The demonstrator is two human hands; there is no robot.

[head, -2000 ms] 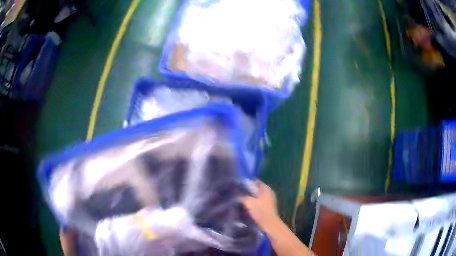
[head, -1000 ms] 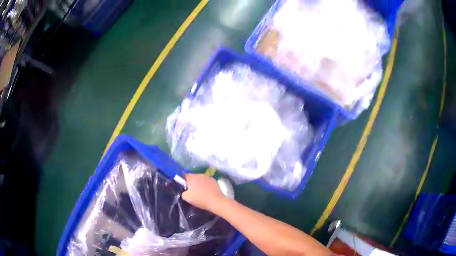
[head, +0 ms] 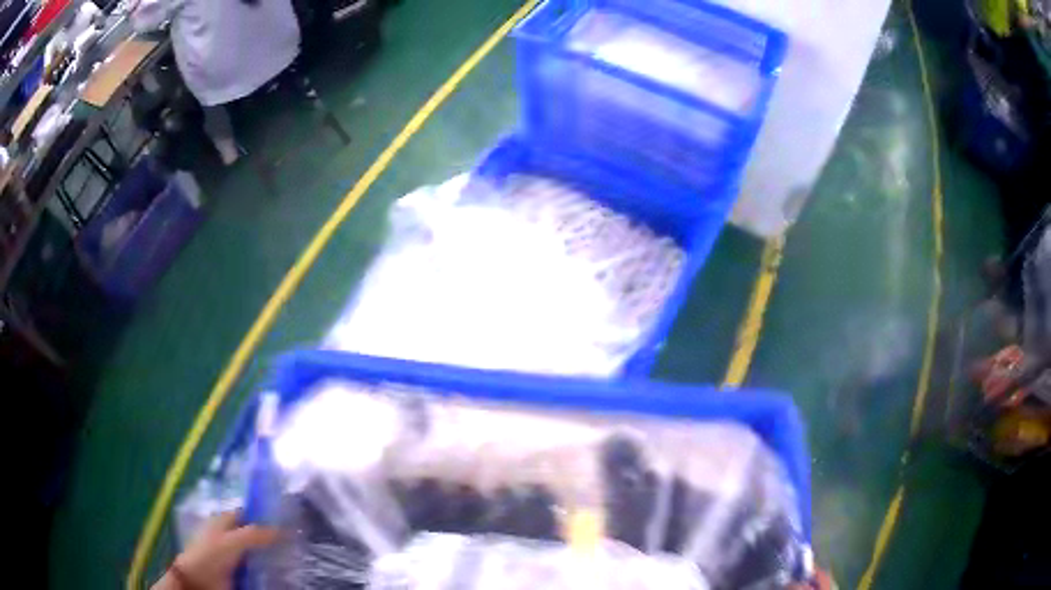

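Note:
A blue plastic crate (head: 542, 390) is near me at the bottom of the head view, cut off by the lower edge. It holds dark parts (head: 461, 513) under a clear plastic bag (head: 530, 562) with a small yellow label (head: 583, 529). My left hand (head: 217, 553) grips the crate's left side. My right hand (head: 821, 580) shows only as blurred fingertips at its right side, mostly cut off, so its grip is hard to see. Just beyond is another blue crate (head: 692, 248) with a glaring white plastic liner (head: 496, 288) over pale parts.
A taller blue crate (head: 645, 127) stands behind, beside a white panel (head: 807, 104). A person in a white coat (head: 236, 46) sits at the line bench (head: 98, 87) at upper left, with a bluish crate (head: 144, 225) on the floor. Yellow lines (head: 277, 300) cross the green floor.
The held crate has swung from the lower left to straight in front of me. My left hand has come into view and my right has moved to the crate's right side. The view reaches farther ahead.

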